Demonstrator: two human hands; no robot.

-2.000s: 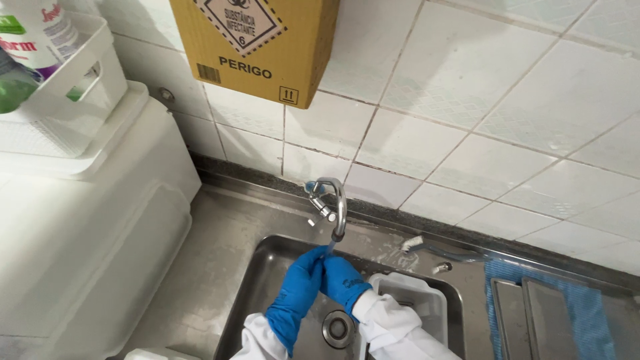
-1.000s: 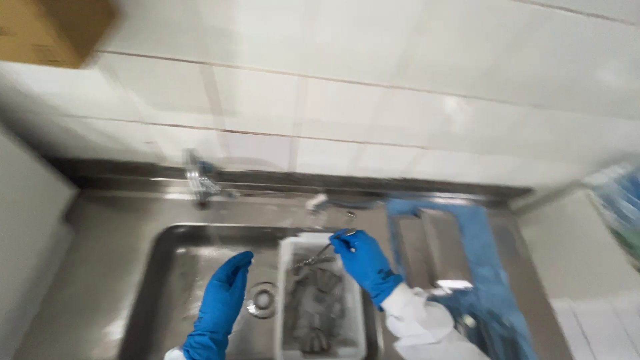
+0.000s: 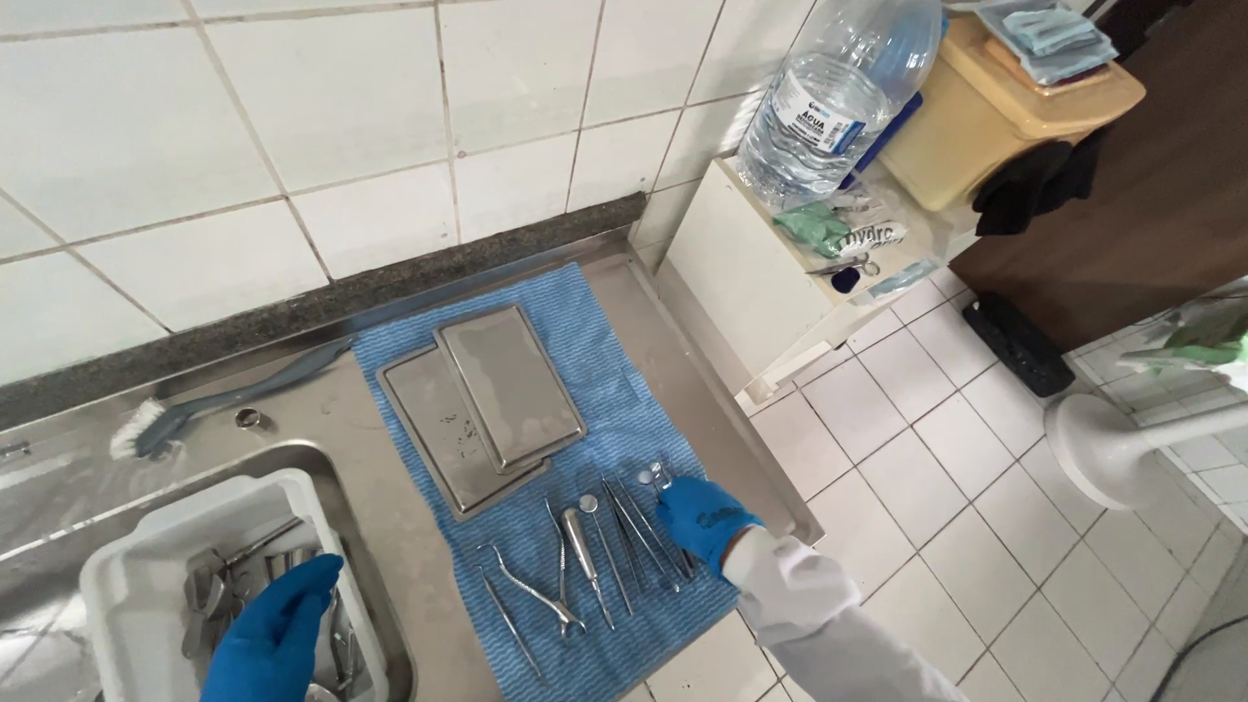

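Observation:
Gloved in blue, my right hand (image 3: 704,519) grips a metal instrument (image 3: 657,476) at the right edge of a blue cloth (image 3: 624,390); most of the instrument is hidden by the fingers. To its left lie dental forceps (image 3: 534,588), an elevator with a thick handle (image 3: 580,548), a dental mirror (image 3: 589,504), tweezers and several slim tools. Two metal trays (image 3: 512,385) overlap higher on the cloth. My left hand (image 3: 278,634), also gloved, is over a white plastic basin (image 3: 109,585) holding several metal instruments (image 3: 210,595); whether it touches any cannot be told.
The basin sits in a steel sink (image 3: 390,624). Behind it are a grey brush (image 3: 234,395) and a small metal ring (image 3: 250,418). A white cabinet (image 3: 741,283) on the right bears a large water bottle (image 3: 829,107), a yellowish bin (image 3: 1014,97) and scissors. A tiled wall runs behind.
My right hand has moved from above the basin to the right side of the blue cloth. The view has swung right. Two seconds ago both hands were together under the faucet.

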